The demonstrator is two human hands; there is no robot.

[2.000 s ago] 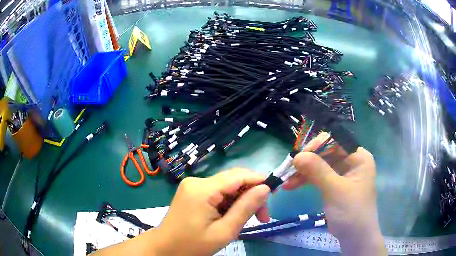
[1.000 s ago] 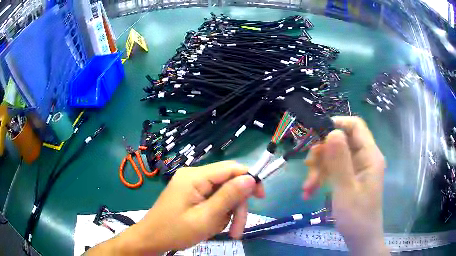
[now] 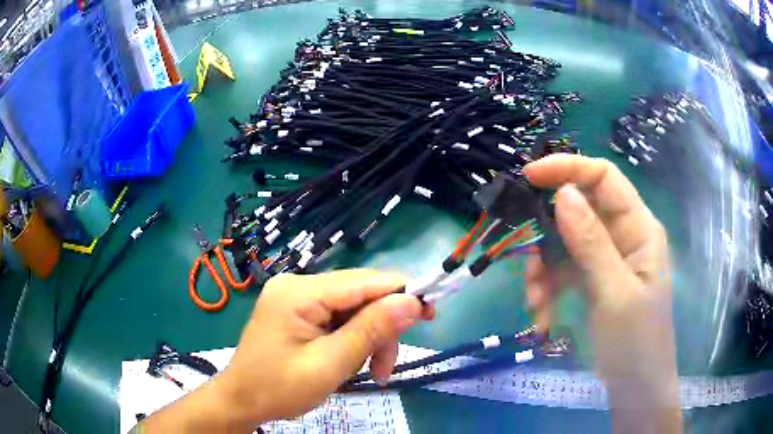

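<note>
My left hand (image 3: 339, 339) pinches a wire harness just below two white marker labels (image 3: 436, 284). Thin orange, green and white wires (image 3: 508, 240) fan out from two black-banded branch ends. My right hand (image 3: 606, 237) holds the black connectors (image 3: 513, 203) at the wire tips between thumb and fingers; the connector details are blurred. The harness's black sleeving continues below my left hand over a printed check sheet (image 3: 364, 413) and beside a steel ruler (image 3: 610, 390). Whether all of that sleeving belongs to the held harness I cannot tell.
A large harness pile (image 3: 381, 110) lies behind my hands. Orange-handled scissors (image 3: 210, 284) lie left of it. A blue bin (image 3: 148, 136), file rack (image 3: 59, 102), pen holder (image 3: 36, 244) and single branched cable (image 3: 80, 305) are at left. A smaller harness pile (image 3: 661, 123) is at right.
The right hand has moved from the marker labels up to the connectors and now holds them. The left hand has shifted slightly left, and the two branches have come into clearer view.
</note>
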